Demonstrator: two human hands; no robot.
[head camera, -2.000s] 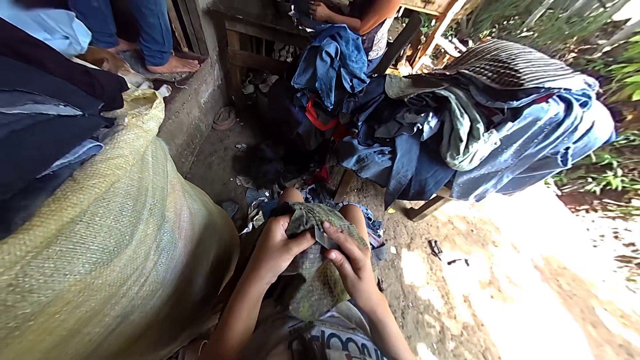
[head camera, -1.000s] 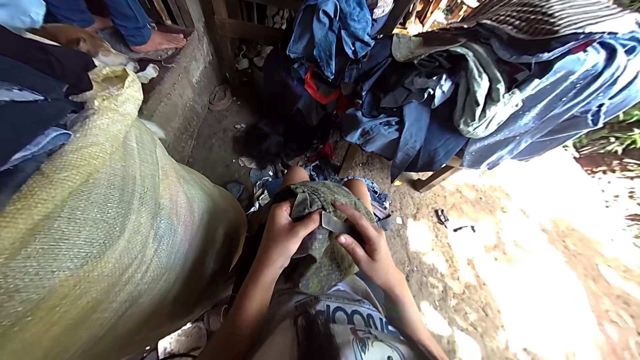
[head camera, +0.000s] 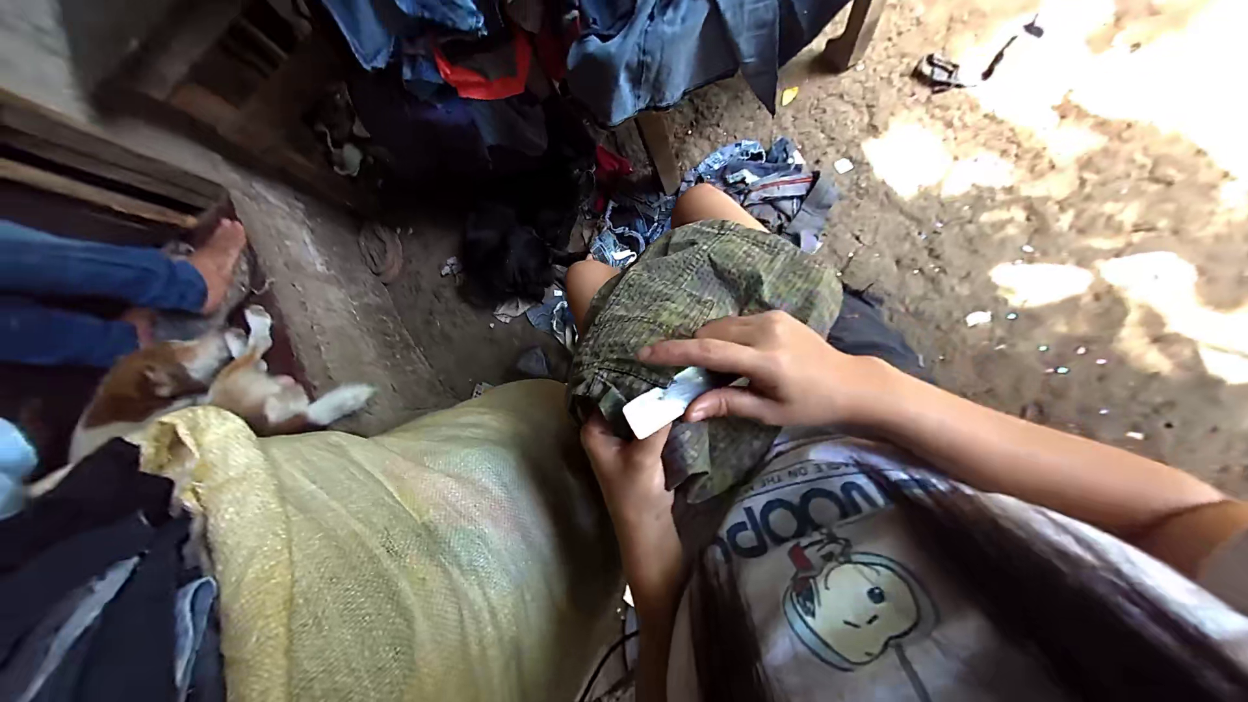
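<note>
A green patterned cloth garment (head camera: 682, 283) lies over my lap and knees. My left hand (head camera: 629, 463) grips its near left edge, with the fingers partly hidden under the cloth. My right hand (head camera: 770, 375) rests over the garment, a small flat whitish piece (head camera: 668, 402) between its thumb and fingers; one end of the piece reaches over the left hand's grip. Whether the piece is a tag or a tool, I cannot tell.
A large woven sack (head camera: 409, 526) bulges at my left, with dark clothes (head camera: 88, 575) beside its mouth. A dog (head camera: 244, 385) lies near a person's bare foot (head camera: 216, 263). Denim clothes (head camera: 663, 49) hang ahead; scraps (head camera: 760, 185) lie on the dirt floor beyond my knees.
The view has swung left and down, bringing the dog into fuller sight. The whitish piece now shows plainly at my right hand, and the garment is spread more widely over my knees.
</note>
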